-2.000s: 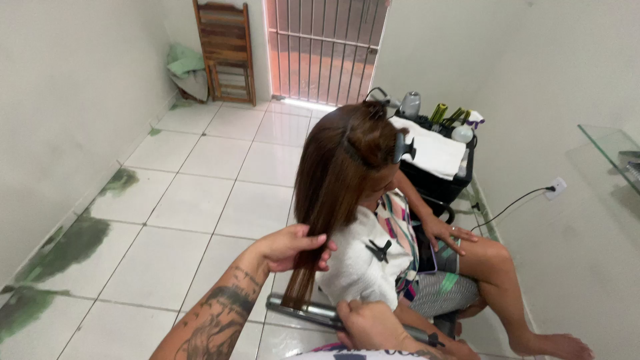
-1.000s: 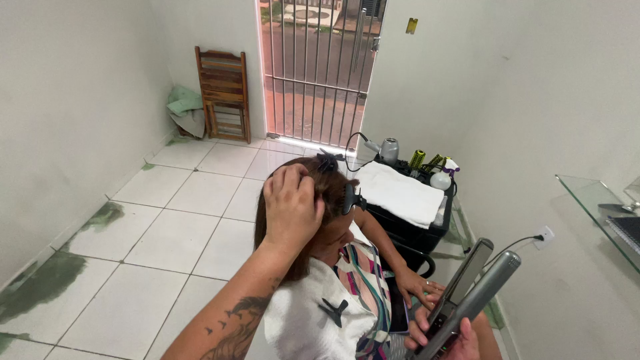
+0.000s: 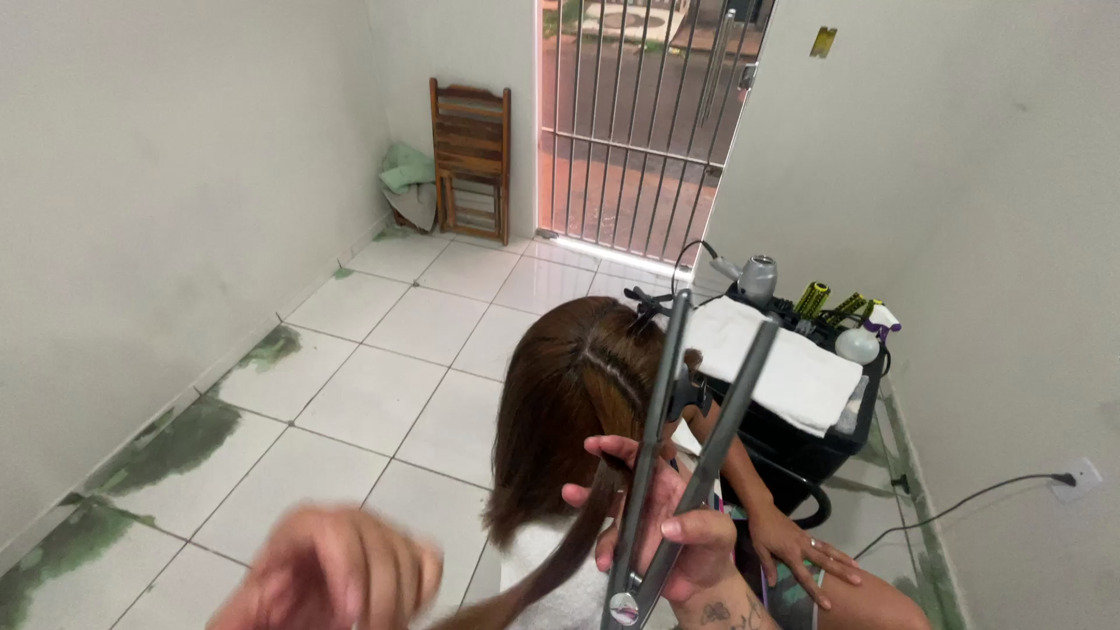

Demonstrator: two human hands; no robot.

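My right hand (image 3: 710, 547) holds a flat iron (image 3: 738, 409) upright, its two long arms spread apart. A strand of brown hair (image 3: 564, 549) runs from the fingers of that hand, behind the iron, down to the lower left. My left hand (image 3: 328, 569), blurred with curled fingers, is left of the strand; whether it grips the strand's end cannot be told. Between and beyond my hands is a seated person's head (image 3: 560, 385), with straight hair parted near the crown. Black hair clips (image 3: 689, 394) hold hair at the front. White cloth (image 3: 560, 599) covers the shoulder.
A black cart (image 3: 792, 455) at the right bears a white towel (image 3: 770, 363), a hair dryer (image 3: 758, 278), round brushes (image 3: 814, 299) and a spray bottle (image 3: 857, 345). A cord (image 3: 954, 500) runs to a wall outlet. A folded wooden chair (image 3: 472, 162) leans near the barred door (image 3: 626, 140).
My left hand has left the top of the person's head and is now at the lower left. The flat iron has moved left, in front of the head. A strand now lies at my right fingers.
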